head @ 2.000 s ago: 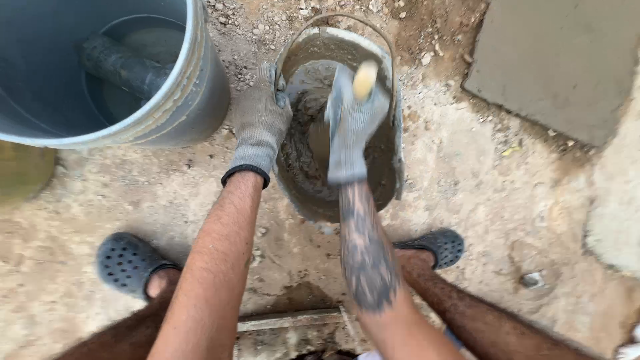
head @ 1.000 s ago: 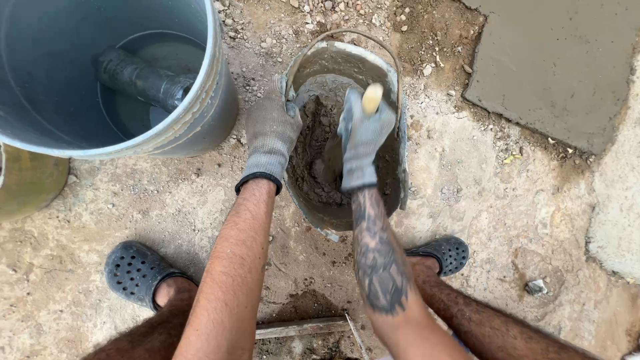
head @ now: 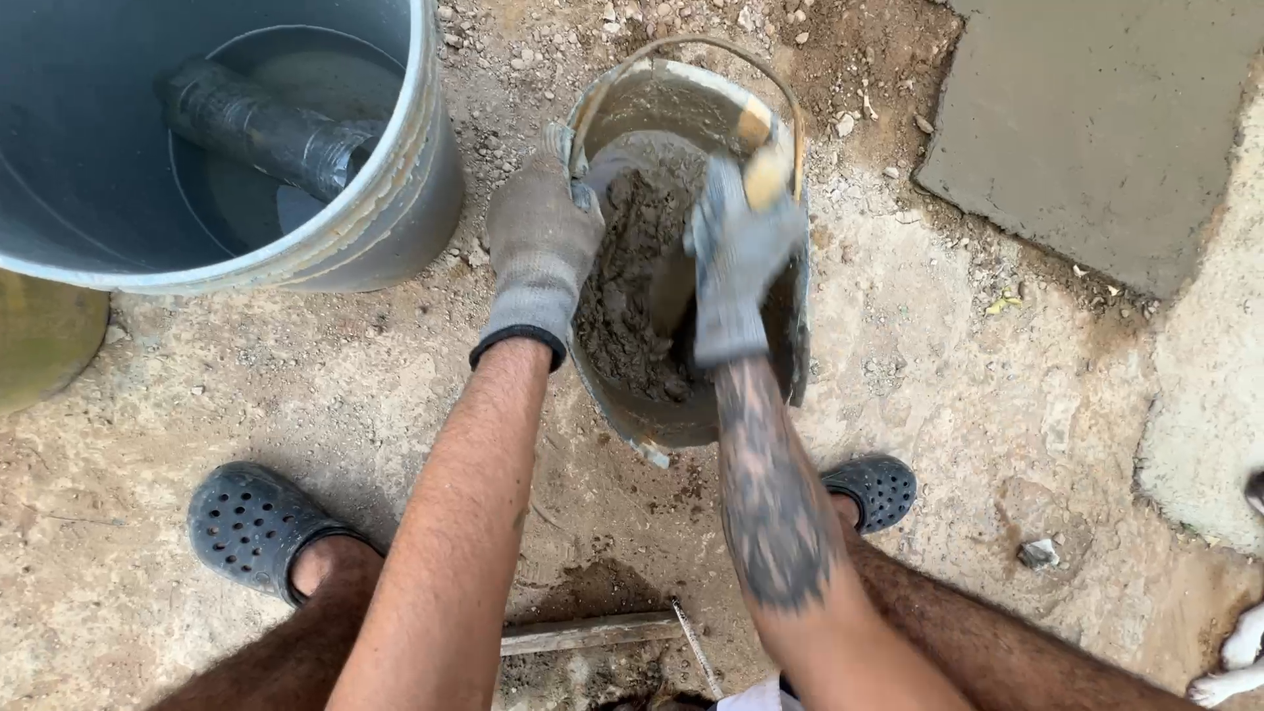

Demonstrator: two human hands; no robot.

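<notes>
In a grey knit work glove, my left hand grips the left rim of a mortar-caked bucket. My right hand, gloved too and blurred, is closed on the wooden handle of a tool, probably a trowel. The tool's blurred blade is down in the wet grey mortar, and its exact shape is hidden. A wire bail arches over the bucket's far rim.
A large grey bucket at upper left holds murky water and a dark cylinder. Wet smoothed mortar covers ground at upper right. A wood strip lies between my clog-shod feet. An animal's white paws show at lower right.
My right hand has moved about over the bucket with the handle in its grip. The mortar appears more heaped at the left than two seconds ago. My left hand stays on the rim.
</notes>
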